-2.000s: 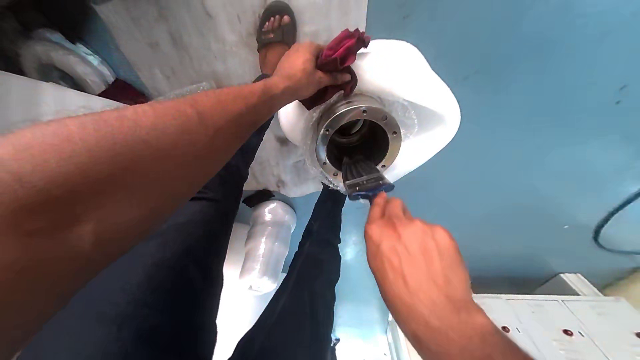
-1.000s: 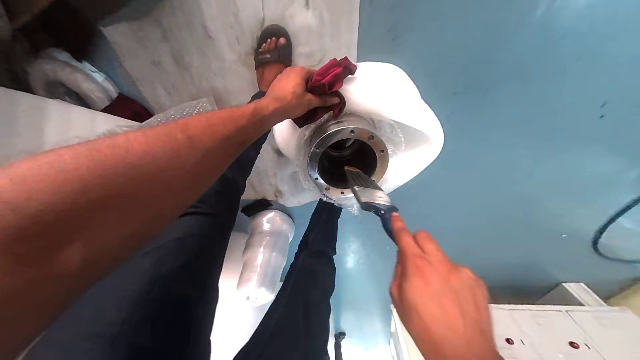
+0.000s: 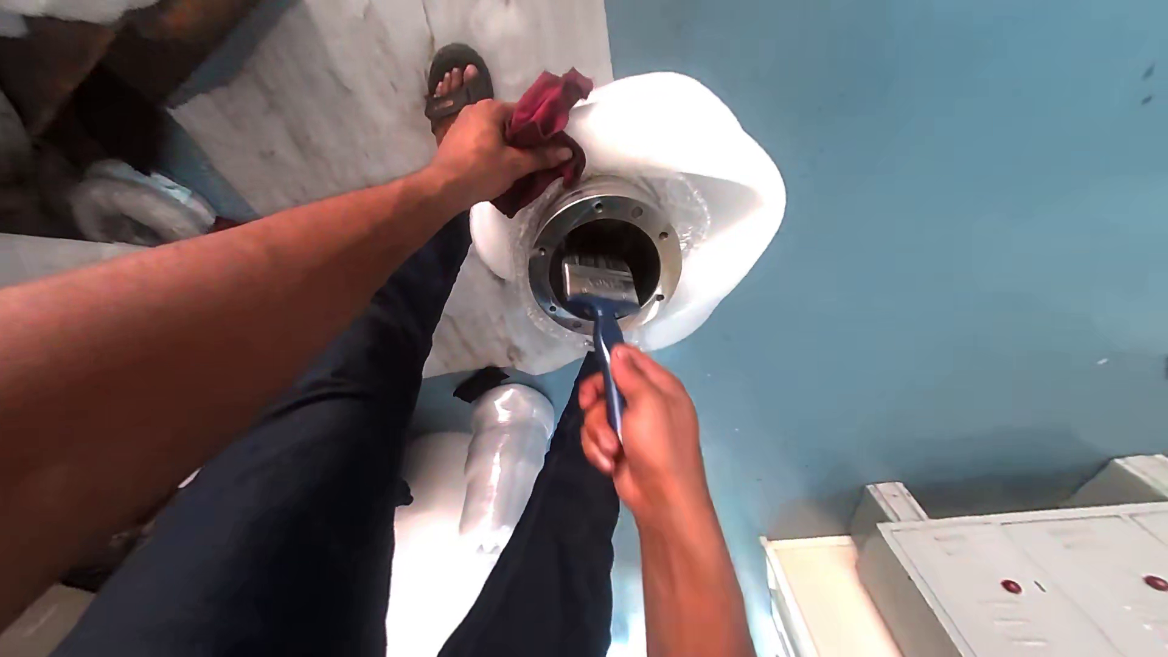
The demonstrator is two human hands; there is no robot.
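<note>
My right hand (image 3: 643, 420) grips the blue handle of a flat paintbrush (image 3: 602, 283). The brush's metal ferrule lies over the dark bore of a round metal flange (image 3: 672, 265) with bolt holes, and its bristles point down into the opening. My left hand (image 3: 493, 155) holds a crumpled maroon cloth (image 3: 545, 114) at the upper left of the flange. Clear plastic wrap (image 3: 689, 210) surrounds the flanged part, and white foam sheet (image 3: 675, 119) spreads out behind and beside it. What lies deeper in the bore is hidden.
A plastic-wrapped cylinder (image 3: 502, 456) stands or lies between my legs. A grey metal cabinet (image 3: 1013, 566) is at the lower right. A wrapped ring-shaped thing (image 3: 141, 205) lies at the left. My sandalled foot (image 3: 458, 82) rests on pale sheeting (image 3: 347, 91) over the blue floor (image 3: 912, 228).
My right hand has swung the brush from the flange's lower right side to a more upright line across its opening. My left hand keeps the cloth beside the flange.
</note>
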